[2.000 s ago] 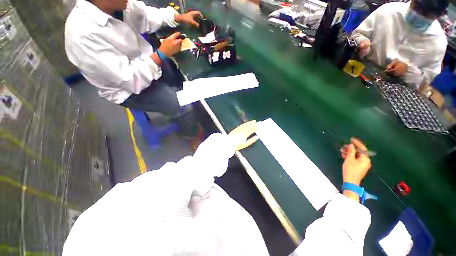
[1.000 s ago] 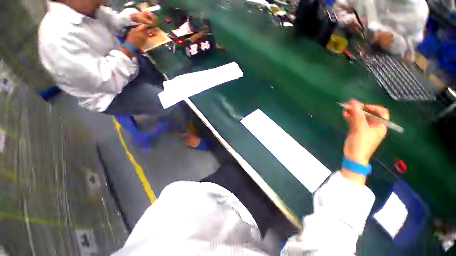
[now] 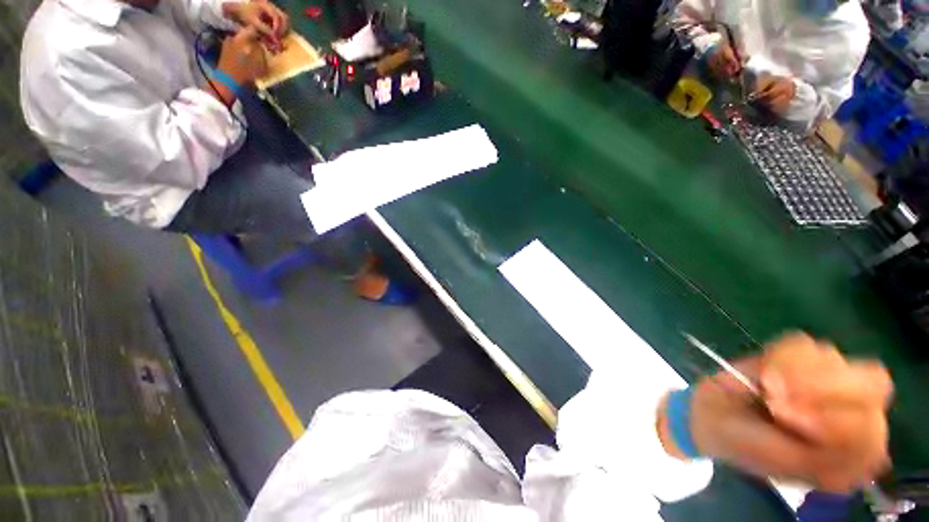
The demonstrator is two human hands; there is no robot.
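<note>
My right hand (image 3: 800, 413) is large and blurred at the lower right. It is shut on the thin silver tweezers (image 3: 723, 361), whose tip points up and left over the green bench. A bright blue wrist strap (image 3: 676, 422) is on that wrist. The long white liner strip (image 3: 576, 306) lies flat on the bench, its near end covered by my right sleeve. No red housing can be made out near my right hand. My left hand is not in view; the white left sleeve (image 3: 392, 449) shows at the bottom.
Spare white strips (image 3: 407, 173) overhang the pale bench edge (image 3: 458, 311). A blue bin (image 3: 827, 507) is mostly hidden below my right hand. A person in white works at upper left near a black box (image 3: 399, 84). Another person is at upper right by a gridded tray (image 3: 805, 178).
My right hand has moved closer and down with the tweezers, covering the bin and the spot where the red housing was. My left hand, earlier at the strip's far end, has left the picture.
</note>
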